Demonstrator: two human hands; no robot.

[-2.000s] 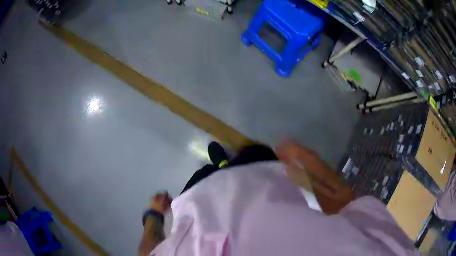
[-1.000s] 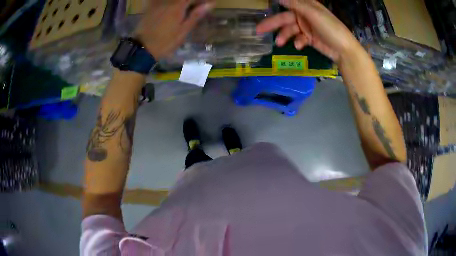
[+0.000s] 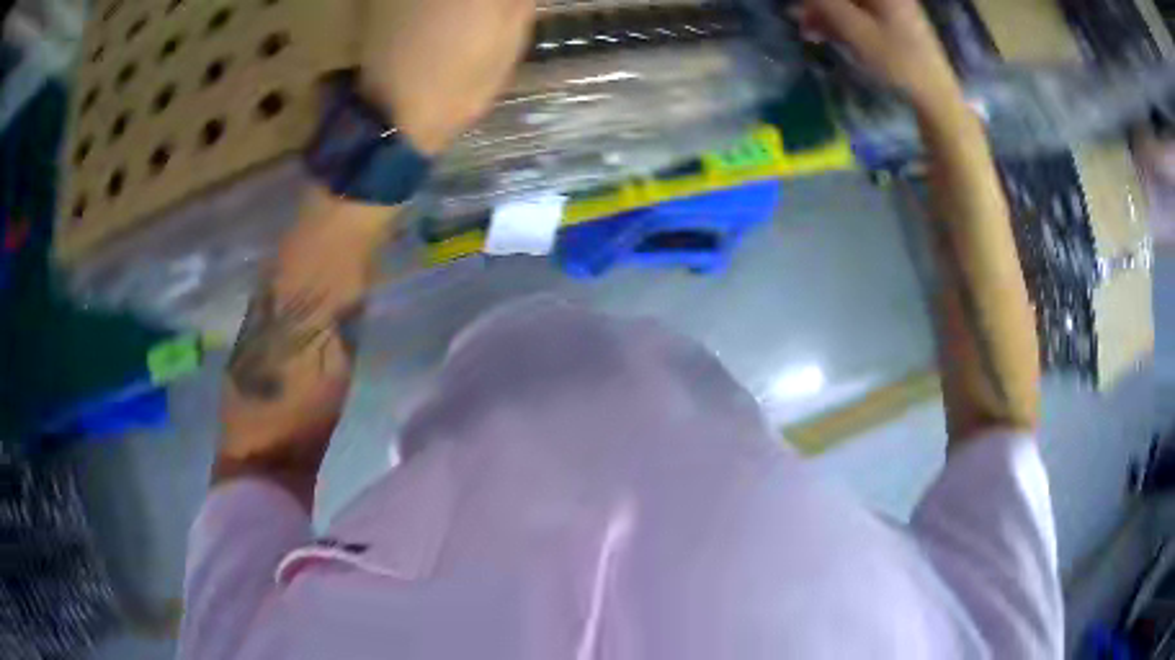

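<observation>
A stack of clear trays (image 3: 606,123) lies on the bench in front of me, its top row filled with dark parts. My left hand (image 3: 451,52) is over the stack's left part. It is blurred and cut off by the top edge, so its fingers are not visible. My right hand (image 3: 870,32) is at the stack's right end by the top edge, its fingers bent near a dark tray edge. Blur hides whether it grips it.
A brown board with round holes (image 3: 168,97) tops a tray stack at the left. A white slip (image 3: 526,224) hangs at the yellow bench edge (image 3: 619,203), near a green label (image 3: 741,155). A blue stool (image 3: 670,232) stands below. More tray stacks (image 3: 1050,245) are at the right.
I have turned from the aisle to the bench. Since one second ago, the holed board shows larger at the left, and my right hand has moved up and right with its fingers bent.
</observation>
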